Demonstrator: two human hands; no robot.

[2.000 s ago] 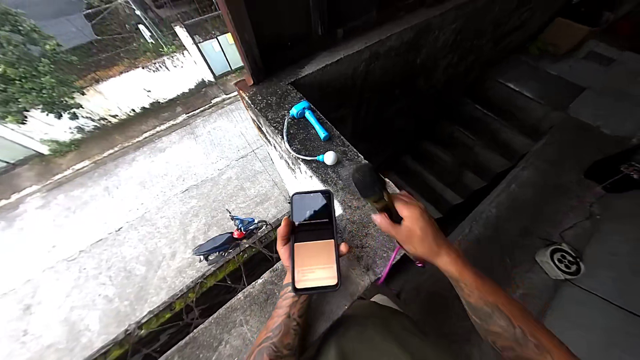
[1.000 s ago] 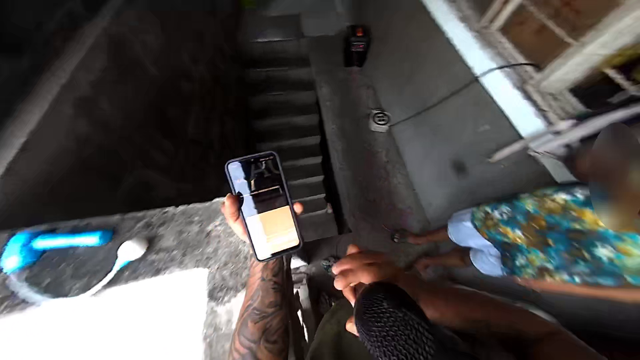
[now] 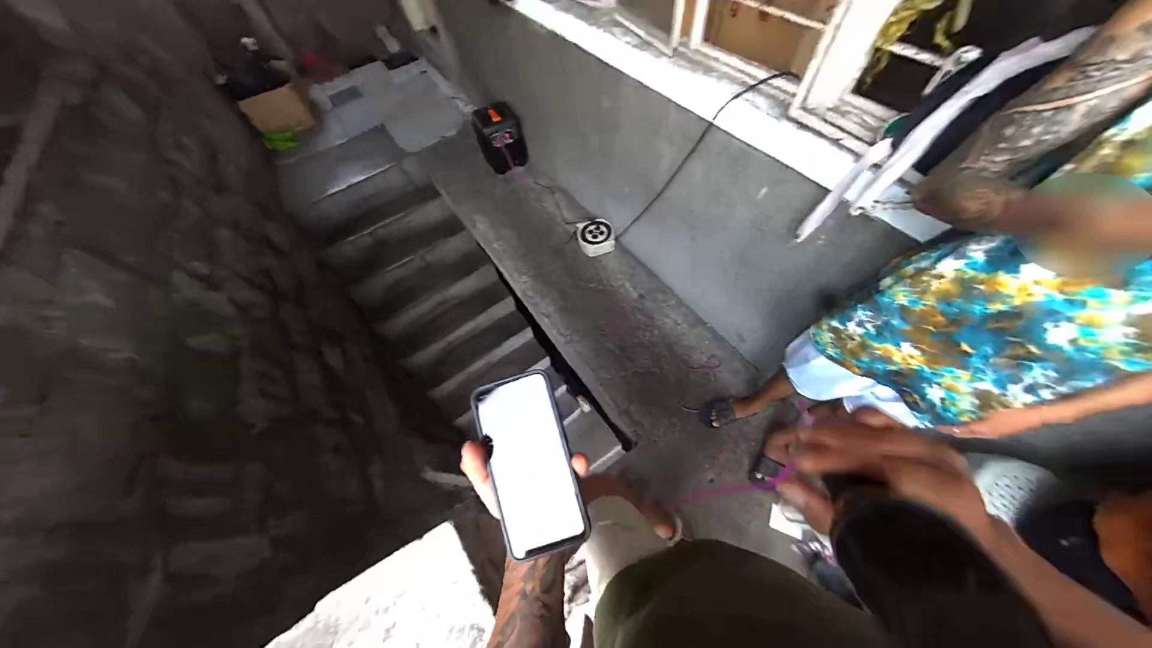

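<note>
My left hand (image 3: 481, 472) holds a smartphone (image 3: 531, 463) in a dark case, its screen facing up and washed out white. At the lower right my right hand (image 3: 877, 450) is blurred, its fingers curled around a black microphone (image 3: 918, 558) whose head is close to the camera. A pink cable (image 3: 720, 491) runs across the floor toward my right hand. My lap in dark trousers lies between the two forearms.
Concrete stairs (image 3: 432, 297) descend beside a ledge bearing a white power outlet block (image 3: 596, 237) and a black speaker (image 3: 500, 137). A cardboard box (image 3: 277, 110) stands at the upper left. A person in a patterned garment (image 3: 999, 324) is at right.
The view has swung far right, from the street and wall top to the stairs and the other person. The phone's screen, earlier showing dark and orange areas, is now white. Both hands keep their hold.
</note>
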